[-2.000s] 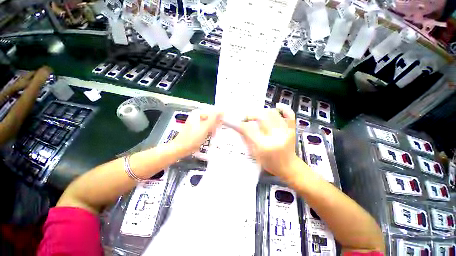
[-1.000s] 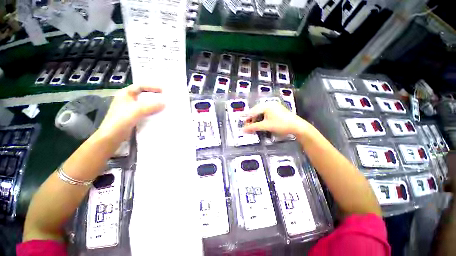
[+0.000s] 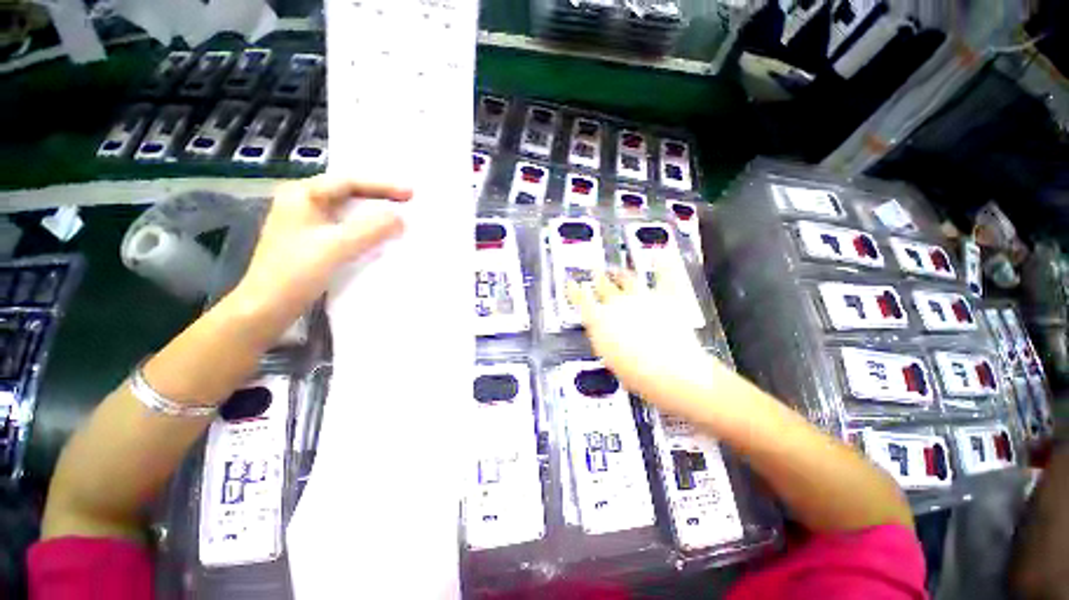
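Note:
A long white label sheet (image 3: 393, 270) with rows of small black print near its top hangs over the blister tray (image 3: 516, 573). My left hand (image 3: 322, 240) holds the sheet between thumb and fingers. My right hand (image 3: 639, 328) lies over the upper row of phone units, its fingertips on or just above a white phone unit (image 3: 574, 275) with a dark oval end. Whether a label is under the fingertips cannot be told. Another phone unit (image 3: 605, 463) lies in the lower row. The sheet hides part of the tray.
Stacked filled trays (image 3: 862, 307) stand at the right. A far tray of units (image 3: 586, 141) lies behind the working tray, with more units (image 3: 211, 131) at the back left. A label roll (image 3: 152, 246) stands at left, near dark trays (image 3: 26, 340).
My left hand still holds the sheet, slightly shifted. My right hand has spread flatter over the upper row, its forearm lower. A dark square print now shows on the lower right unit.

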